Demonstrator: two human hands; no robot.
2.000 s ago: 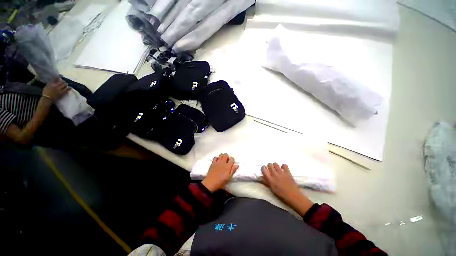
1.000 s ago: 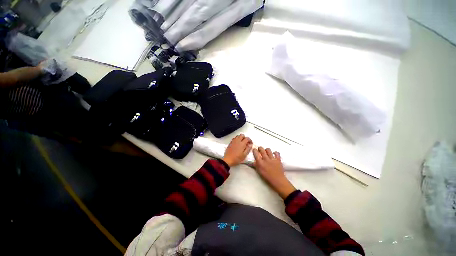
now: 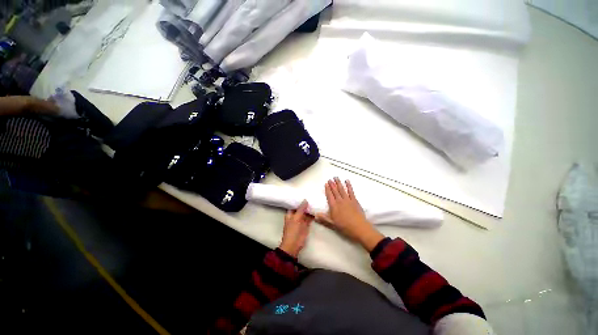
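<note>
A white paper roll [image 3: 406, 214] lies on the table along the near edge, its left end touching the black bags. My right hand [image 3: 346, 208] lies flat over the middle of the roll with fingers extended. My left hand [image 3: 297, 226] is at the near side of the roll, fingertips against it, close to the right hand's thumb. Several small black bags [image 3: 288, 144] with white logos are piled at the left. A stack of flat white paper [image 3: 419, 59] lies beyond, with a crumpled paper bundle [image 3: 426, 114] on it.
Long pale rolls [image 3: 256, 29] with dark ends lie behind the bags. A thin tan strip [image 3: 452, 212] runs along the near edge of the paper stack. A clear plastic bag [image 3: 580, 222] is at the right edge. Another person's arm [image 3: 26, 105] is at the left.
The paper has become a narrower, tighter roll. My right hand has flattened over it, and my left hand has moved to its near side. The tan strip is now uncovered along its length.
</note>
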